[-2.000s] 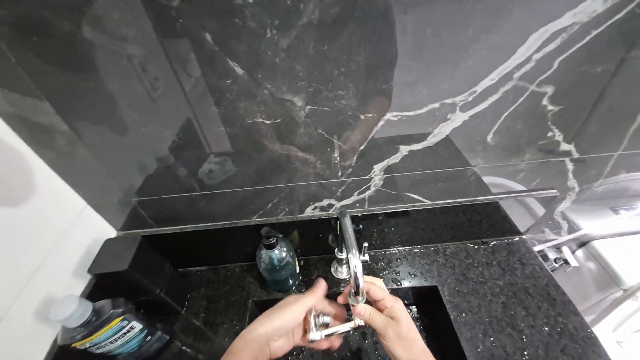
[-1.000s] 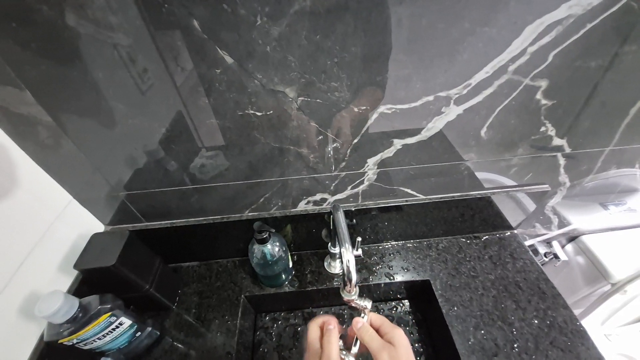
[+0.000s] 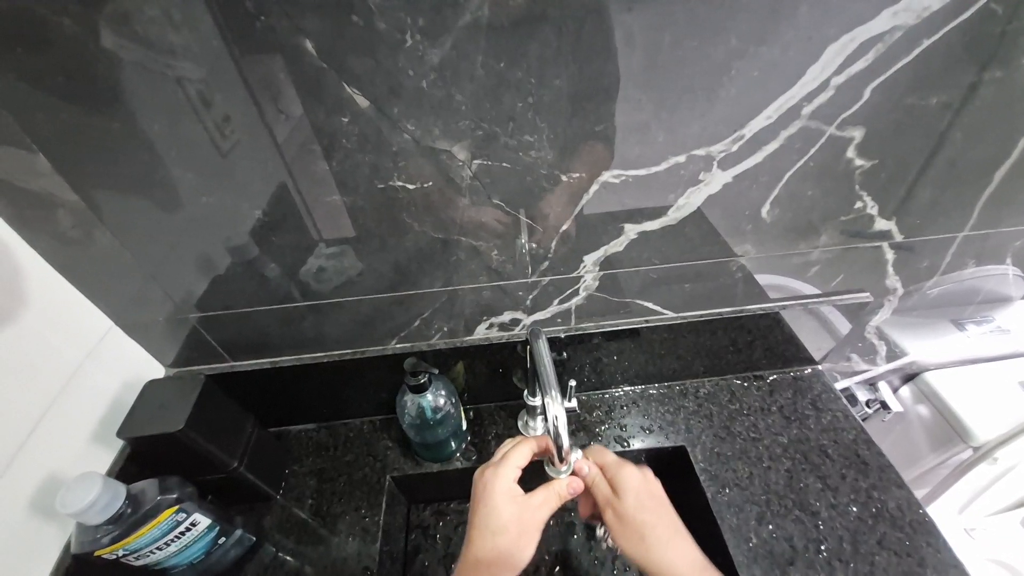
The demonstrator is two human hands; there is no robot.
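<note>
A chrome gooseneck faucet (image 3: 548, 384) rises behind a black sink basin (image 3: 396, 520), its spout curving toward me. My left hand (image 3: 516, 496) has thumb and forefinger at the left side of the spout's end. On the right side, my right hand (image 3: 620, 500) pinches a small metal part at the spout tip, and a bit of shiny metal shows below its fingers. How that piece meets the spout is hidden by the fingers. Left of the faucet stands a clear pump bottle (image 3: 433, 416) with blue-green liquid.
A Listerine mouthwash bottle (image 3: 160, 532) and a black box-shaped container (image 3: 200, 436) stand on the left of the wet speckled black countertop (image 3: 792, 464). Behind is a glossy dark marbled wall (image 3: 480, 160). A white toilet (image 3: 972, 400) is at the far right.
Both hands have moved up from below the spout to its tip. The metal piece with a white bar, seen between the hands two seconds ago, is now mostly hidden.
</note>
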